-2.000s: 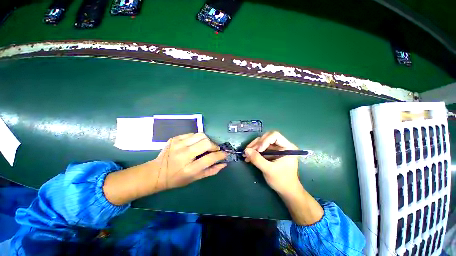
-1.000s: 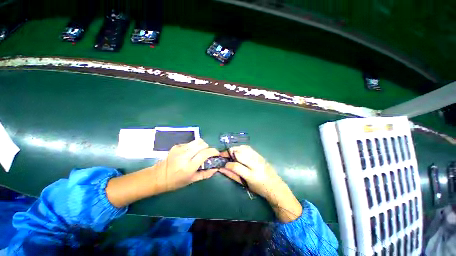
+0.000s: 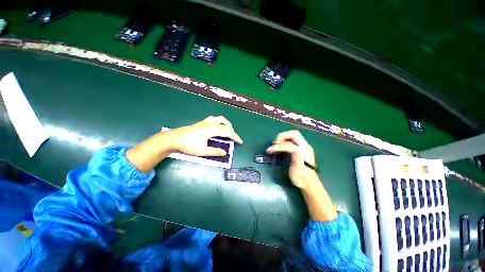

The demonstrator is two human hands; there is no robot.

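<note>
My left hand (image 3: 205,139) lies over a dark adhesive sheet (image 3: 227,155) with a white border, fingers spread on it. A black speaker module (image 3: 242,175) lies flat on the bench just below the sheet, touched by no hand. My right hand (image 3: 293,151) is over a second black module (image 3: 265,158), its fingertips at the module's right part, which they partly hide. A thin dark tool, seemingly the tweezers (image 3: 310,167), sticks out at the right side of my right hand; its tips are hidden.
White parts trays (image 3: 408,166) holding black modules stand at right. A loose white piece (image 3: 24,117) lies at far left. A brown rail (image 3: 234,96) with chipped paint separates the bench from the green belt, which carries several phone assemblies (image 3: 275,73). More dark parts lie at the far right edge.
The module held between both hands now lies on the bench. My left hand has moved onto the sheet, my right hand to the other module. The view has shifted.
</note>
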